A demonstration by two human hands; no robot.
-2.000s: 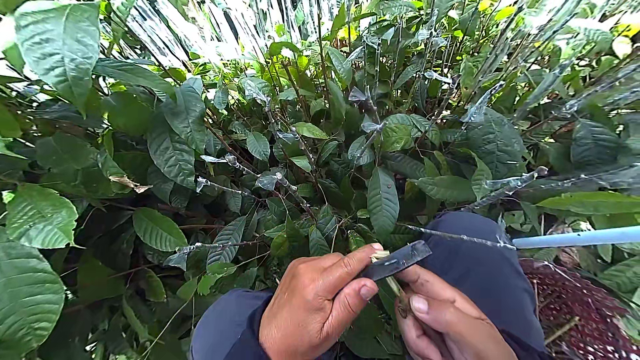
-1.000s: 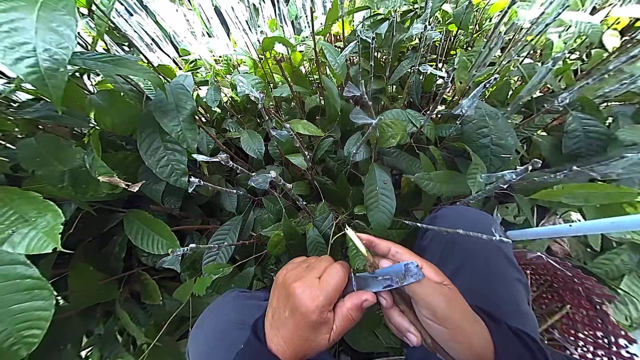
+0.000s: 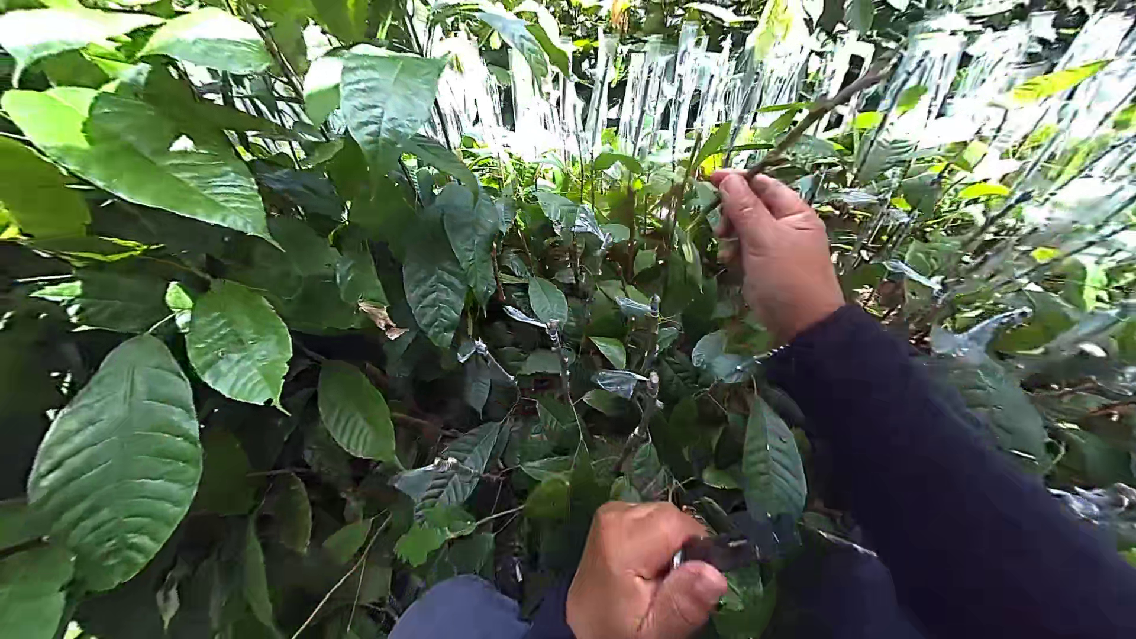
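My left hand (image 3: 641,568) is low in the middle of the view, fingers curled around a dark, flat tool (image 3: 723,552) that looks like a knife; blur hides its exact shape. Up and to the right, my right hand (image 3: 781,248) pinches a brown woody stem (image 3: 821,108) between thumb and fingers. The stem slants up to the right from the fingertips. Below and left of that hand stand cut stems with clear plastic film wrapped at their tips, one with a film wrap (image 3: 621,382) near the centre.
Dense leafy plants surround both hands, with large leaves (image 3: 120,461) at the left. Many upright stems in clear plastic film (image 3: 657,98) stand across the back. More wrapped stems (image 3: 981,333) are at the right. My knee (image 3: 457,611) shows at the bottom edge.
My right hand has moved up and away from my left hand to the brown stem. The pale cut stem piece seen between my hands earlier no longer shows. The view has tilted up.
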